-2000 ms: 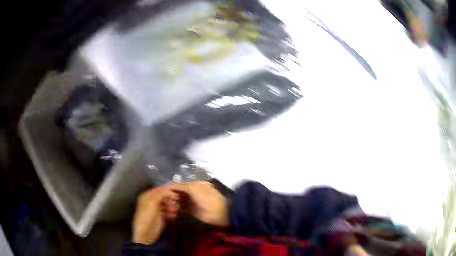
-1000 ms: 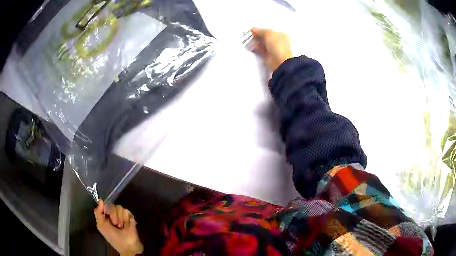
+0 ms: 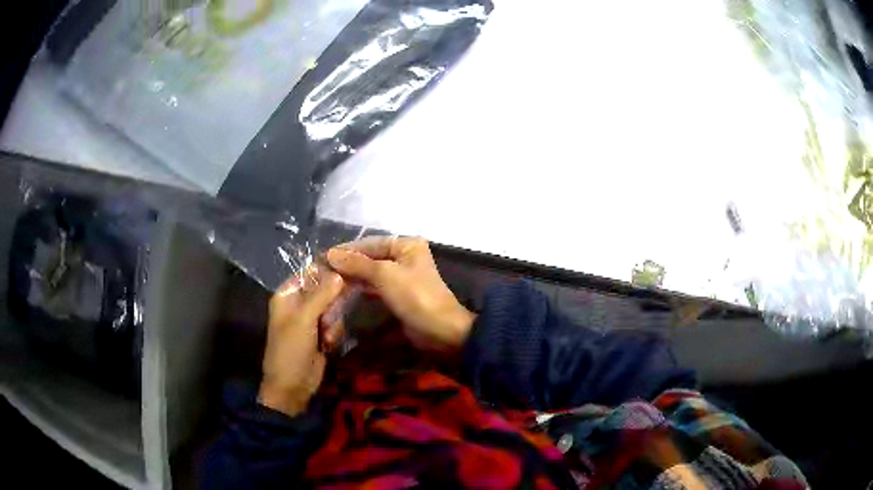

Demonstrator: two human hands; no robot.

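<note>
A bagged garment [image 3: 369, 86], dark with a pale rectangle and yellow-green print, lies on the white table at the upper left. The clear, crinkled edge of its polybag hangs over the table's front edge. My left hand [image 3: 299, 325] pinches that film near the table edge. My right hand [image 3: 402, 287] is beside it, fingertips bent and also on the film's edge. The two hands nearly touch. The part of the film between the fingers is partly hidden.
A grey bin [image 3: 153, 364] at the lower left holds a dark bagged garment [image 3: 72, 278]. A spread of empty polybags [image 3: 828, 191] with yellow-green print lies at the right of the white table [image 3: 574, 153].
My right hand has come back from the middle of the table to beside my left hand. My left hand has moved right and up, still holding the film.
</note>
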